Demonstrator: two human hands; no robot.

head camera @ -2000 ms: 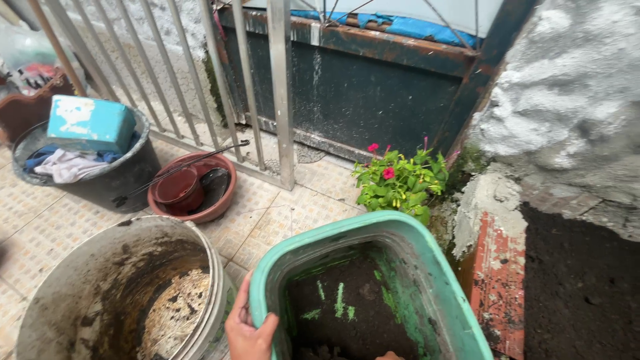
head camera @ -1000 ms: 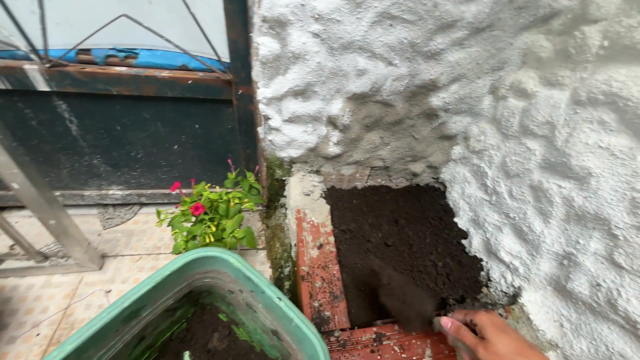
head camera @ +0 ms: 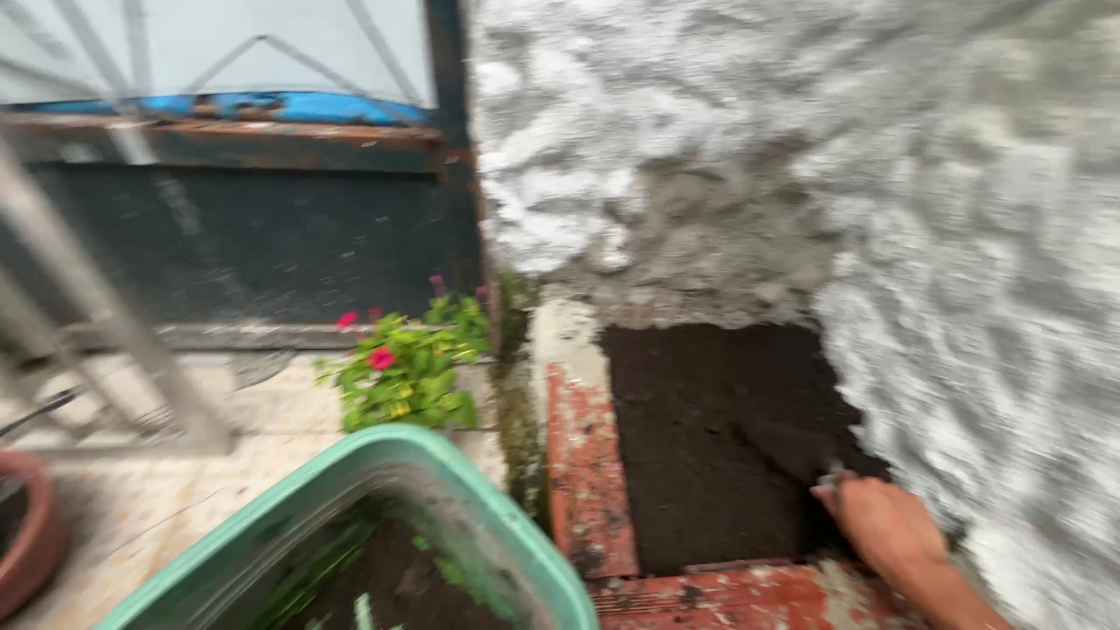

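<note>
My right hand (head camera: pixel 884 521) is closed on a small trowel (head camera: pixel 833 477), blurred by motion, at the right edge of a brick-edged bed of dark soil (head camera: pixel 709 437). Only the trowel's end by my fingers shows clearly; its blade blends with the soil. To the left of the bed stands a green plastic tub (head camera: pixel 516 525) with dark soil and green bits inside. My left hand is out of view.
Red bricks (head camera: pixel 591 472) edge the bed, against a rough white wall (head camera: pixel 962 219). A pink-flowered plant (head camera: pixel 411 376) grows behind the tub. At left are a metal gate (head camera: pixel 131 341) and a clay-coloured pot (head camera: pixel 35 534).
My left hand, on the tub's rim two seconds ago, is out of view. My right hand has moved from the bed's front brick edge to over its right side. The view has swung right since the first frame.
</note>
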